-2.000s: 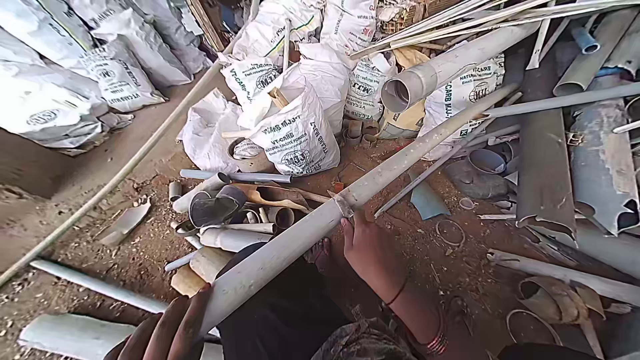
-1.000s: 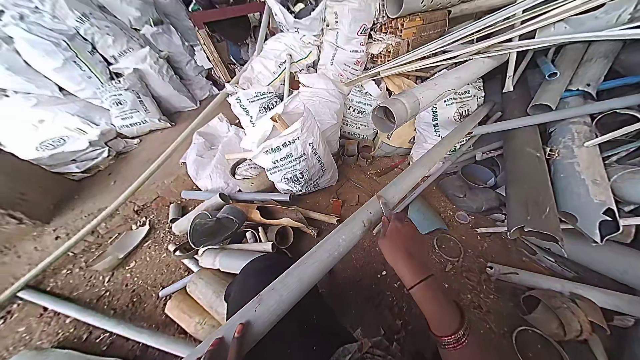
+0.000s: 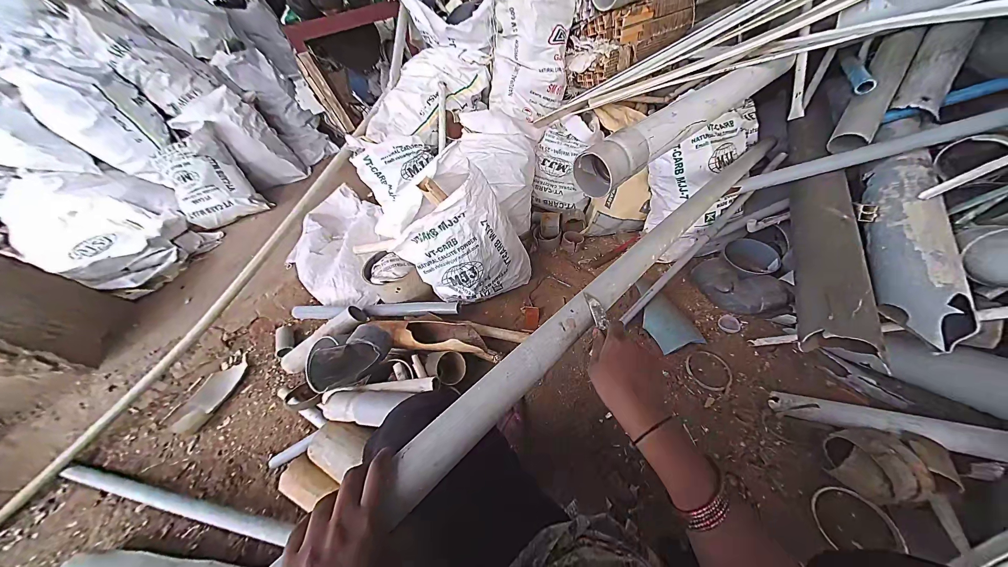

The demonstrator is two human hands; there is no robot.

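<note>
A long grey plastic pipe (image 3: 504,358) slants from the lower left up to the right, across the person's dark-clothed leg. My left hand (image 3: 346,512) grips its near end at the bottom of the view. My right hand (image 3: 626,366) is closed on a small metal blade (image 3: 596,311), whose flat part lies against the pipe's side; its handle is hidden in my fingers. A thin dark band and red beaded bangles are on my right wrist and forearm.
White printed sacks (image 3: 465,244) stand ahead, with more sacks (image 3: 87,228) heaped at the left. Pipe offcuts (image 3: 354,362) lie beside the leg. A wide pipe (image 3: 677,122), split pipes (image 3: 835,228) and thin white strips (image 3: 709,47) crowd the right. A long pole (image 3: 197,331) crosses the left floor.
My right hand with the blade has moved up along the pipe, farther from my left hand. The view has shifted somewhat.
</note>
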